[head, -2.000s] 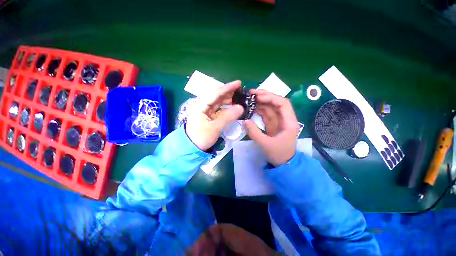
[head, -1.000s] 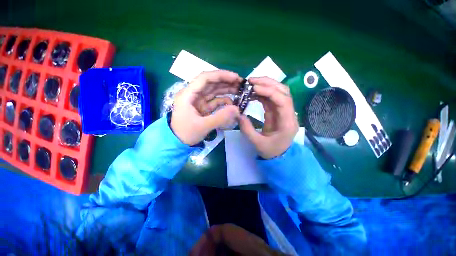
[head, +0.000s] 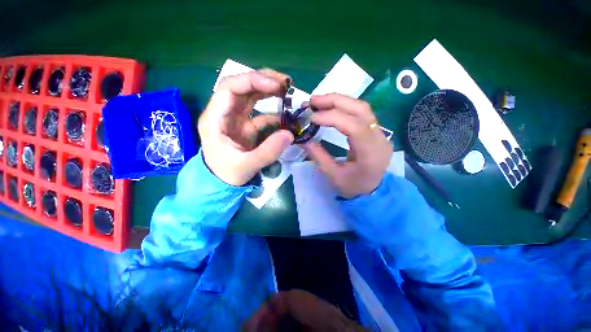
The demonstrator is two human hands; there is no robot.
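A small dark round watch case [head: 303,126] is held between both hands above the white papers, with a dark strip-like part standing up at its left edge. My left hand [head: 243,130] grips the case from the left with thumb and fingers. My right hand [head: 353,146] has its fingertips at the case's right side. The fingers cover part of the case, and its inner detail is too blurred to tell. A white paper sheet [head: 317,204] lies below the hands.
A red compartment tray [head: 129,175] with round units and a blue box [head: 116,146] of white loops are at left. At right lie a dark mesh-like disc [head: 443,126], a white strip with black pads [head: 470,91], dark tweezers [head: 428,181], a tape roll [head: 407,82] and an orange screwdriver [head: 575,170].
The case has tilted from nearly edge-on to more open, and a dark part now stands up at its left. The left hand's fingers have lifted and spread. The view has shifted slightly.
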